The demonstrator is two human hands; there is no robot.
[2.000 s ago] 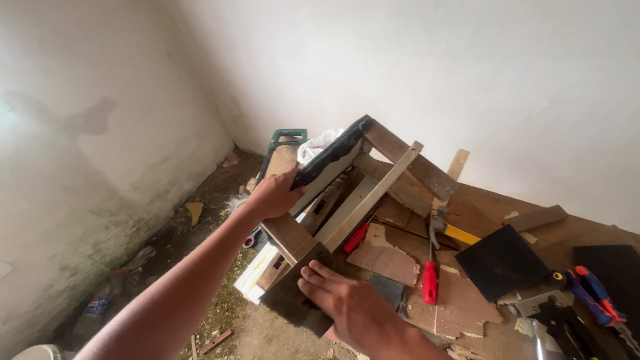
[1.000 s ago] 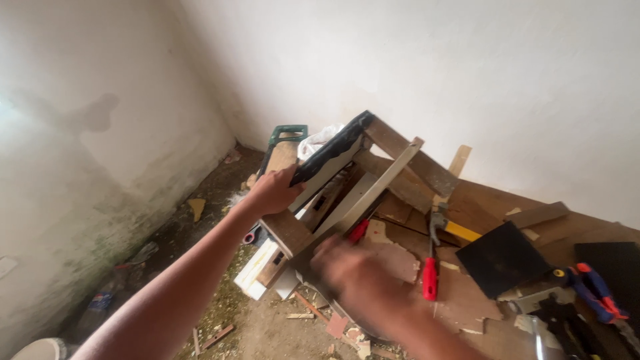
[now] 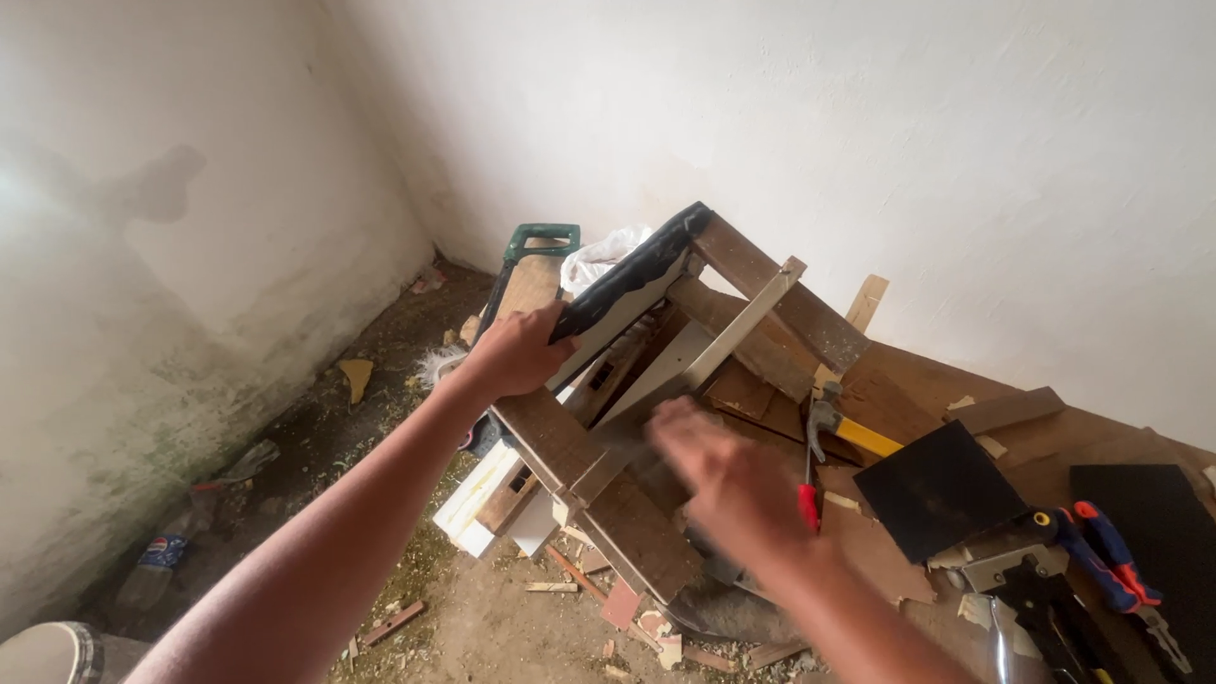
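Note:
My left hand grips the dark-covered edge of a wooden frame, which has brown side boards and a pale slat running across it. Over the frame's near part is my right hand, blurred, beside a flat grey-brown piece that is also blurred; whether the fingers hold it cannot be told. Right of that hand lie a red-handled screwdriver and a claw hammer with a yellow handle.
A green-handled hacksaw and a white plastic bag lie behind the frame. Black squares, pliers and wood scraps cover the bench at right. Walls meet at back left. Offcuts, a plastic bottle and a bucket stand or lie on the floor.
Two seconds ago my right hand rested on a broad dark piece at the frame's near corner; now it is farther up and right. My left hand has kept its grip on the frame.

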